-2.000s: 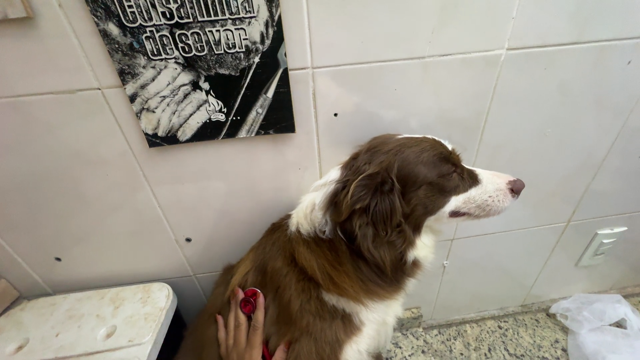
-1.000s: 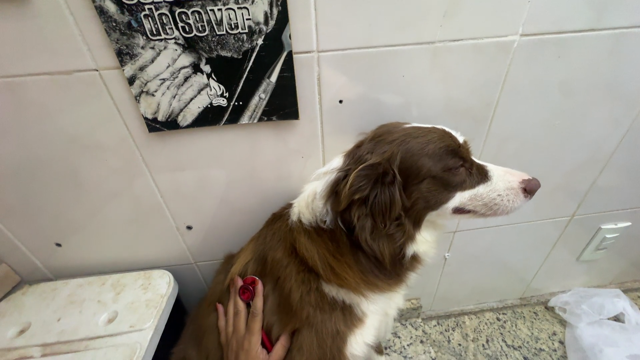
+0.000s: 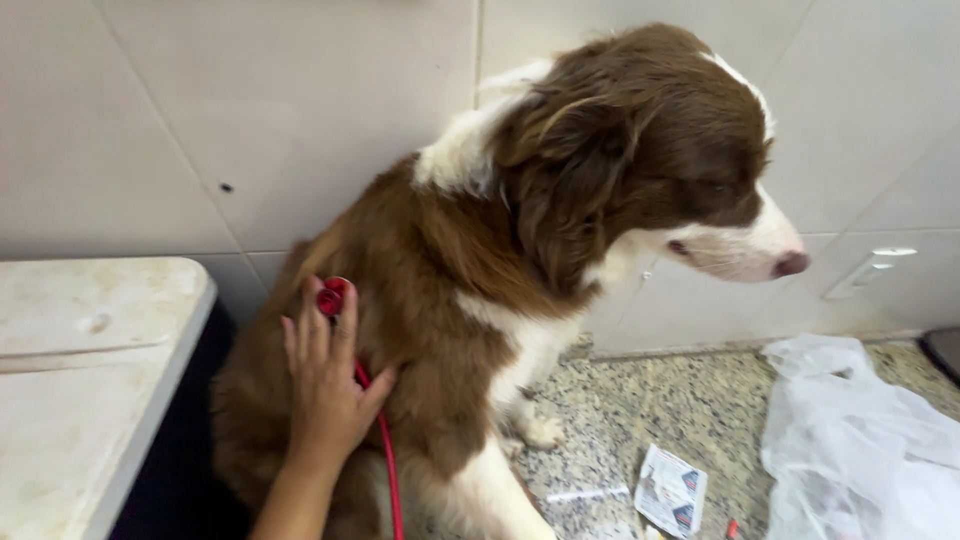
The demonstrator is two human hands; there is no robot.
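A brown and white dog point(image 3: 420, 300) sits on a speckled granite surface, side-on, its head turned right and tipped down. My left hand point(image 3: 330, 375) lies on the fur of its side, fingers pointing up. Between two of the fingertips is the red metal chestpiece of a stethoscope point(image 3: 331, 295), held against the dog. Its red tube point(image 3: 390, 465) passes under the hand near the thumb and runs down out of the frame. My right hand is not in view.
At left is a white cooler-like lid point(image 3: 82, 420). On the granite lie a small printed packet point(image 3: 670, 491), a thin white strip point(image 3: 587, 495), a small red-orange piece point(image 3: 731, 529) and a crumpled translucent plastic bag point(image 3: 855, 442). A wall outlet point(image 3: 870, 272) is on the tiles behind.
The dog has lowered its head. My left hand remains on its side with the chestpiece. The view has tipped down, bringing the packet into sight and taking the poster out.
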